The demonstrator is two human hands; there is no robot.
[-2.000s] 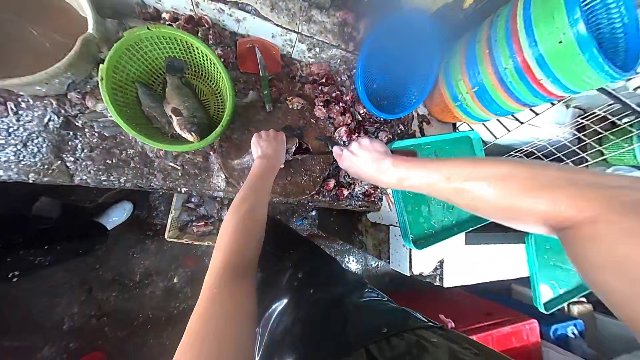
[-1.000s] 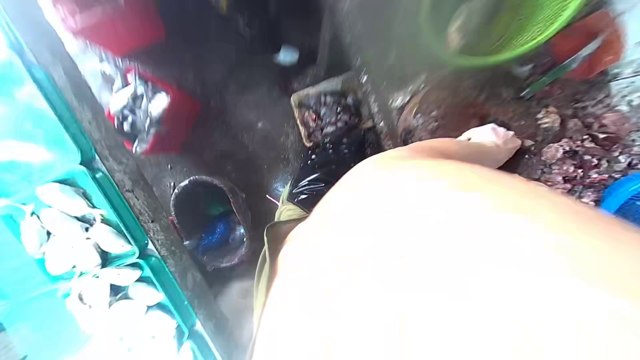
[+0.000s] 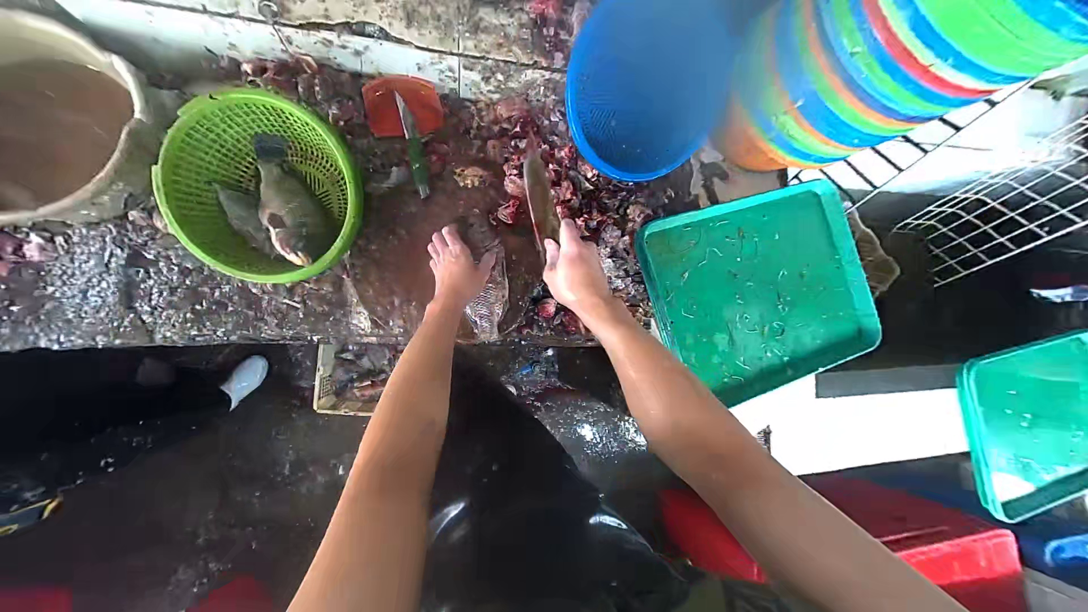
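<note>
A scaly fish (image 3: pixel 487 297) lies on a wet round board (image 3: pixel 391 263) at the near edge of the counter. My left hand (image 3: pixel 457 263) rests at the fish's upper end, its fingers spread; part of the fish is hidden beneath it. To the right, my right hand (image 3: pixel 575 265) grips a knife (image 3: pixel 539 191), whose broad blade points away from me above red fish scraps (image 3: pixel 586 183). A green-handled knife (image 3: pixel 415 149) lies with its tip over an orange-red plastic piece (image 3: pixel 382 106). Left of the board, a green basket (image 3: pixel 353 200) holds whole fish (image 3: pixel 289 204).
A tub of murky water (image 3: pixel 127 76) stands at far left. Stacked colourful baskets (image 3: pixel 816 85), with a blue one (image 3: pixel 578 127) in front, are at upper right. A green tray (image 3: pixel 765 297) and a white wire rack (image 3: pixel 1003 204) are at right. Below the counter sits a crate of scraps (image 3: pixel 323 387).
The view has swung away to the floor and back. Since two seconds ago, my hands have moved apart, the left now open over the fish and the right holding the knife clear of it.
</note>
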